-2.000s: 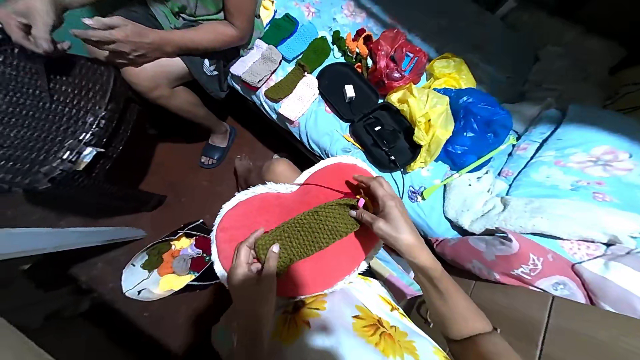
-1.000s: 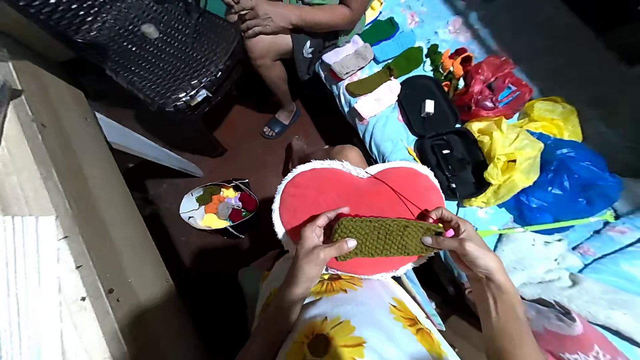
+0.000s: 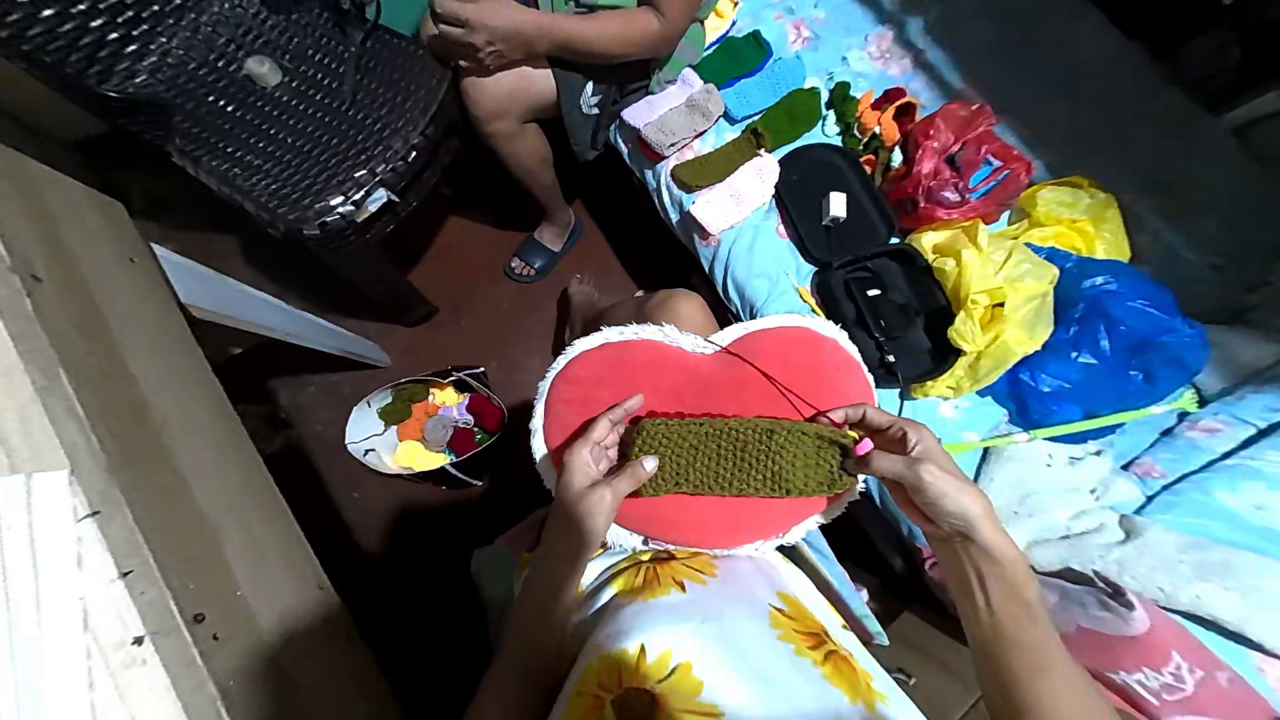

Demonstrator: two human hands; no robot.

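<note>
An olive-green crocheted strip (image 3: 745, 457) lies stretched sideways above a red heart-shaped cushion with white fringe (image 3: 640, 375) on my lap. My left hand (image 3: 605, 470) holds the strip's left end, thumb on the front and fingers spread behind its edge. At the right end my right hand (image 3: 900, 460) pinches the corner between thumb and fingers. A small pink thing (image 3: 863, 447), perhaps the end of a crochet hook, shows at those fingertips. A dark strand of yarn runs from that corner up across the cushion.
Left on the floor stands a bag of coloured yarn balls (image 3: 424, 425). A woven black chair (image 3: 290, 120) and a seated person (image 3: 515, 110) are beyond. On the bed lie crocheted pieces (image 3: 735, 193), an open black case (image 3: 885, 310), and yellow (image 3: 985, 290), red and blue plastic bags (image 3: 1100, 340).
The strip, slanted two seconds ago, now lies nearly level between my hands. My left fingers have spread upward at its left end. The view has shifted and turned.
</note>
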